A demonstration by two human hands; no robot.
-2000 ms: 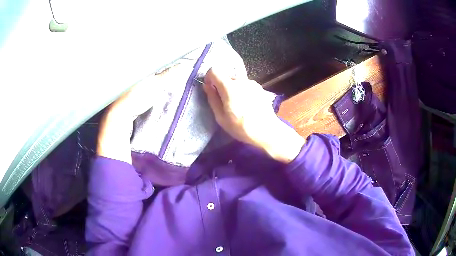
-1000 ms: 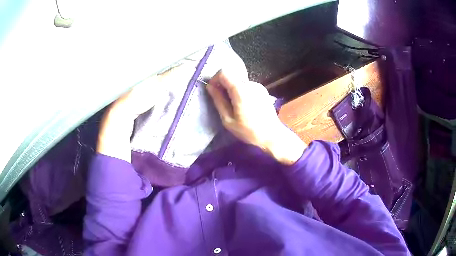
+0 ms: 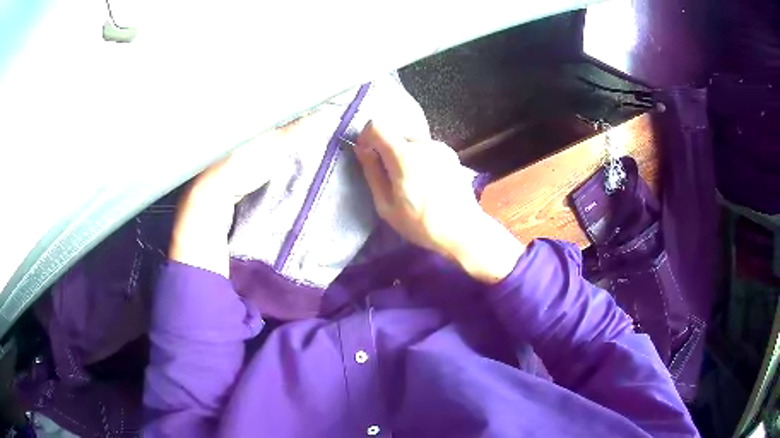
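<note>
A garment (image 3: pixel 338 222) lies in my lap against the table edge, pale grey-white wrong side outward, with a dark purple band at its near edge. A narrow purple bound seam (image 3: pixel 316 184) runs slantwise across it. My right hand (image 3: pixel 415 184) pinches a thin bright pointed tool (image 3: pixel 347 141) between thumb and fingers; its tip is at the seam. Whether it is a needle or a seam ripper I cannot tell. My left hand (image 3: pixel 244 175) lies on the garment's left side, overexposed, its fingers hard to see against the cloth.
The white table (image 3: pixel 171 94) curves over the upper left. A wooden board (image 3: pixel 547 197) lies right of my lap beside a dark cavity. A dark garment piece (image 3: pixel 611 205) and a silvery tangle (image 3: pixel 614 174) lie at its edge. Dark garments (image 3: pixel 94 299) are piled at left.
The view has shifted slightly. My right hand and the tool stay near the same part of the seam, with small finger movements. My left hand has hardly moved.
</note>
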